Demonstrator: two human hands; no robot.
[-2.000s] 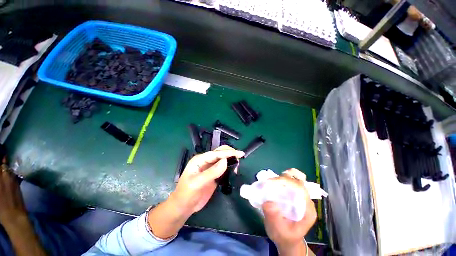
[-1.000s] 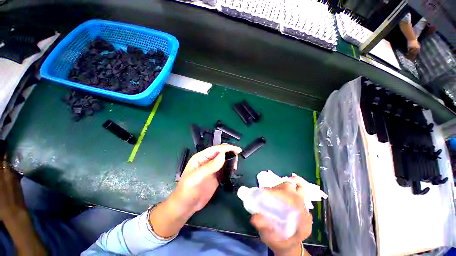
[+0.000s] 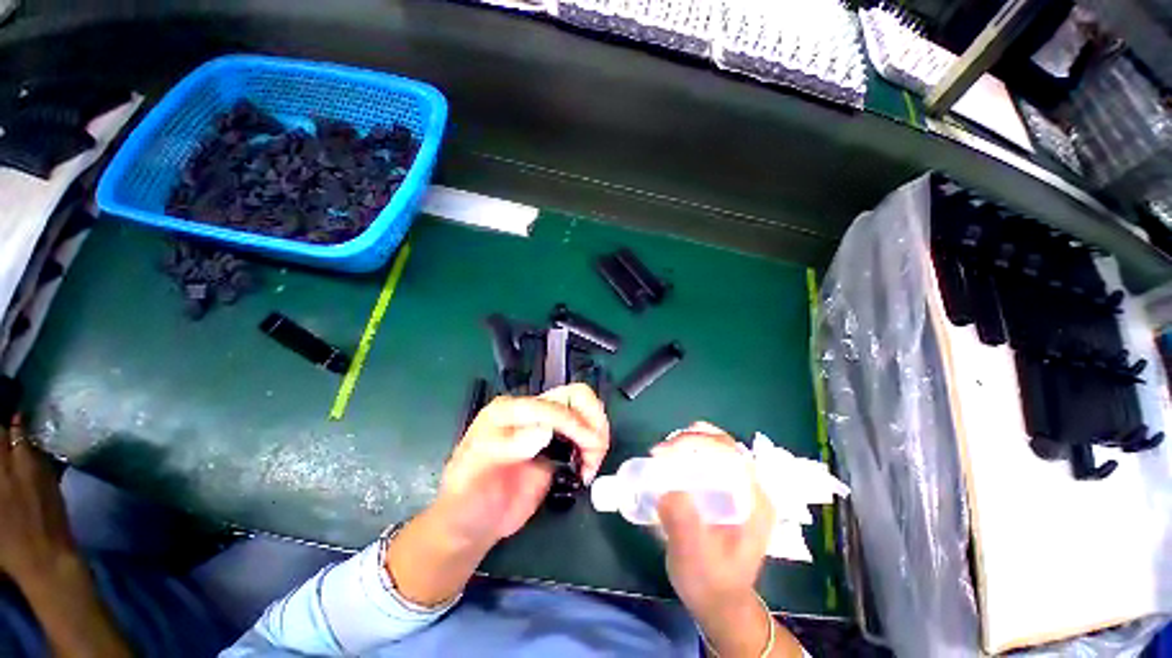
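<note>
My left hand (image 3: 514, 460) is shut on a dark black plastic part (image 3: 562, 486) near the front of the green bench; the fingers hide much of the part. My right hand (image 3: 720, 533) is shut on a translucent white squeeze bottle (image 3: 681, 491), its nozzle end pointing left at the part. Whether the tip touches the part I cannot tell. A crumpled white cloth (image 3: 799, 478) shows beside and behind the right hand. Loose black bars (image 3: 653, 369) lie on the bench beyond my hands, several in a pile (image 3: 555, 356).
A blue basket (image 3: 431, 161) of small black pieces stands at the back left, with a small heap (image 3: 206, 274) in front. One black bar (image 3: 303, 343) lies left. A plastic-wrapped stack (image 3: 1028, 566) carries black parts at right. A person's arm (image 3: 32, 514) shows at left.
The left hand has turned, its fingers curling over the part, which now sits slightly lower and left. The bottle is more level and its nozzle has moved left and down. More cloth shows behind the right hand.
</note>
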